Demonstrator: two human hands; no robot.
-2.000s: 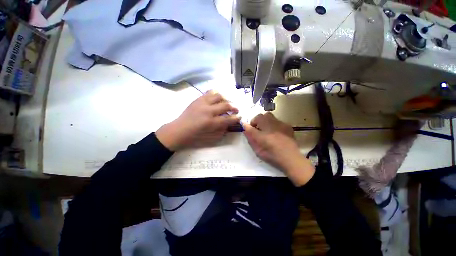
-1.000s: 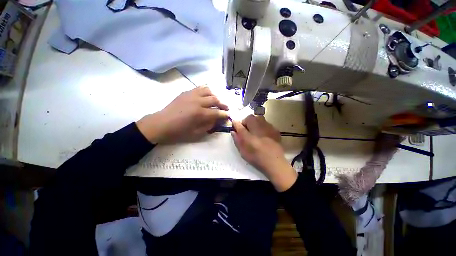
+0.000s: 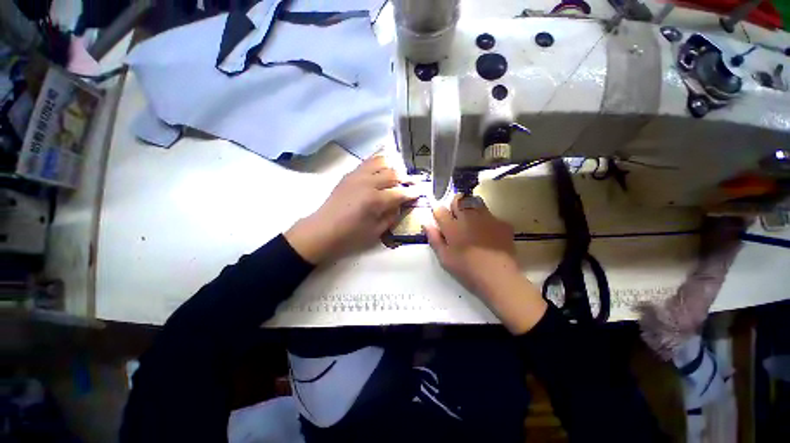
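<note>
A pale grey-blue garment panel [image 3: 268, 104] with dark strips lies left of the needle area, its right end running toward my left hand. My left hand [image 3: 359, 208] rests just left of the presser foot, with its fingertips on a small edge of cloth in the glare. My right hand [image 3: 472, 242] is right beside and below the presser foot [image 3: 468, 183], its fingertips near the same spot. The glare and my fingers hide most of the cloth there, so I cannot tell what the right fingers grip. The white sewing machine head [image 3: 537, 95] stands above my hands.
Black fabric shears [image 3: 576, 251] lie on the table right of my right hand. A pinkish fringed cloth [image 3: 693, 294] hangs at the right front edge. A printed box [image 3: 61, 125] stands at the far left. Pale and dark cloth [image 3: 333, 381] lies below the table edge.
The fingertips have moved a little up toward the presser foot, and the bed below them shows more. The view has shifted. The shears stay in place on the table.
</note>
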